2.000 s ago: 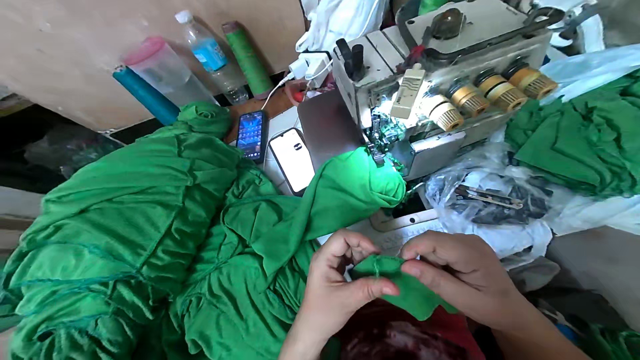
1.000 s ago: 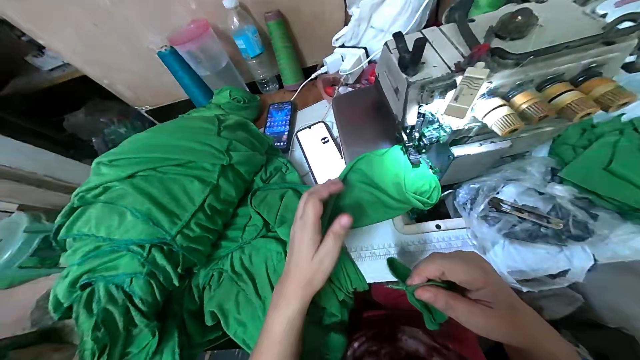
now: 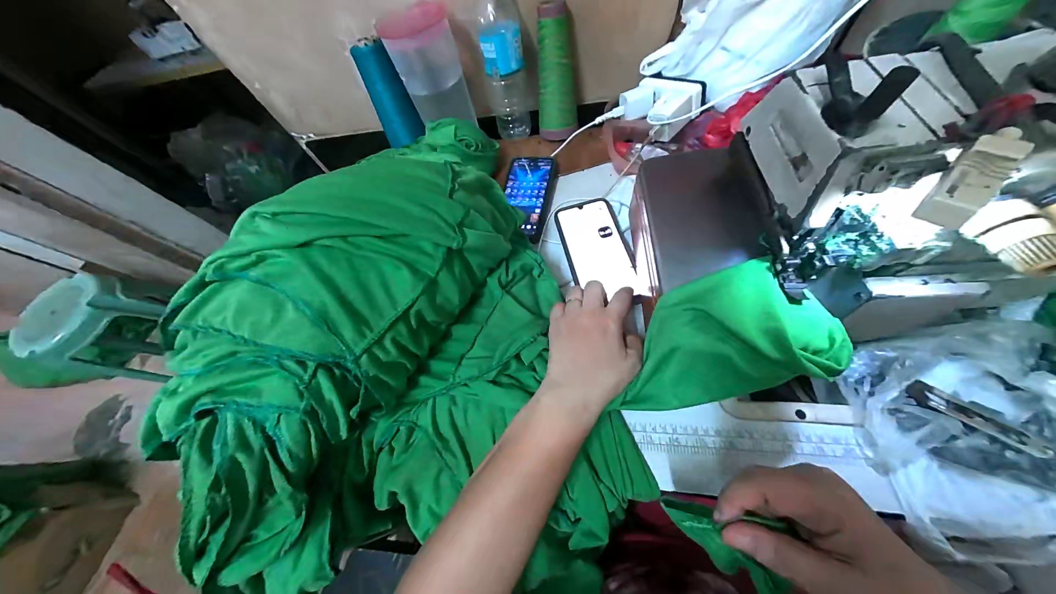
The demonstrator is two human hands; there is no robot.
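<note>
My left hand [image 3: 592,342] lies palm down at the edge of the green fabric pile [image 3: 355,289], fingertips at the lower end of a white-screened smartphone [image 3: 596,247]. Whether it grips any cloth cannot be told. My right hand [image 3: 804,528], at the bottom right, pinches a small green fabric piece [image 3: 701,528] between thumb and fingers. Green fabric [image 3: 726,338] stretches from beside my left hand to the lit presser foot area of an overlock sewing machine [image 3: 796,260]. A second smartphone [image 3: 530,194] with a lit screen lies beyond the first.
Behind the pile stand a blue thread cone [image 3: 386,95], a pink-lidded container [image 3: 429,66], a water bottle [image 3: 502,70] and a green thread cone [image 3: 556,74]. A charger [image 3: 672,103] with cables is at the back. Metal tweezers [image 3: 978,417] rest on plastic bags at right.
My hands have parted since the oldest frame, where both held the small green piece. My left hand has moved to the phone's lower end; my right still holds the piece.
</note>
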